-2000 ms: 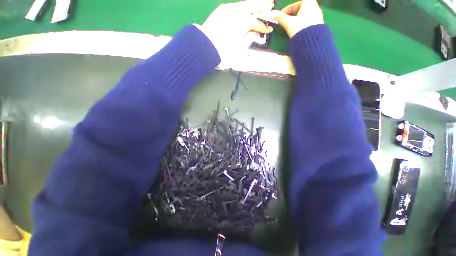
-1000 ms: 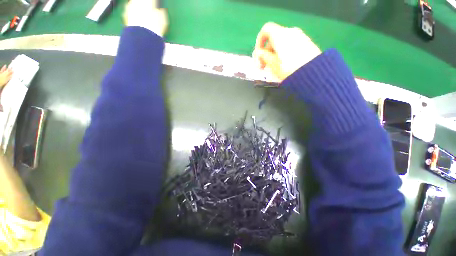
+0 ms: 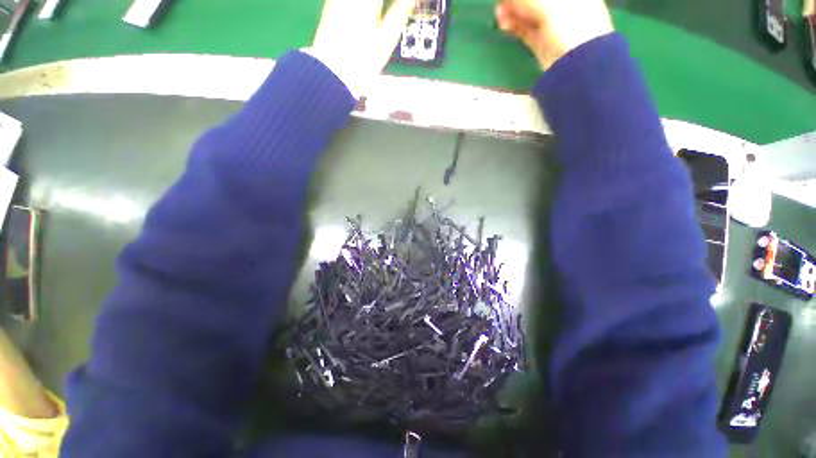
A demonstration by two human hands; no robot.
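Note:
An open phone unit (image 3: 422, 34) with silver-white inner areas lies on the green belt, cut by the top edge. My left hand (image 3: 353, 36) is at its left side, fingers along it, fingertips out of the picture. My right hand (image 3: 550, 27) is over the belt to the right of the unit, apart from it, fingers curled together. A tiny dark spot shows at its fingertips; I cannot tell if it is a held part. A loose pile of thin black flex cables (image 3: 412, 322) lies between my forearms. One single cable (image 3: 454, 159) lies above the pile, near the rail.
A cream-white rail (image 3: 474, 106) separates the dark bench from the belt (image 3: 224, 31). At right lie a smartphone (image 3: 711, 197), a small sample unit (image 3: 785, 264) and a glossy black housing (image 3: 757, 371). At left are another phone (image 3: 22, 261) and a person's yellow sleeve (image 3: 31, 429).
My left hand has come back right from the far left of the belt and is now at a phone unit. My right hand has moved up and right, away from the rail. The view has shifted.

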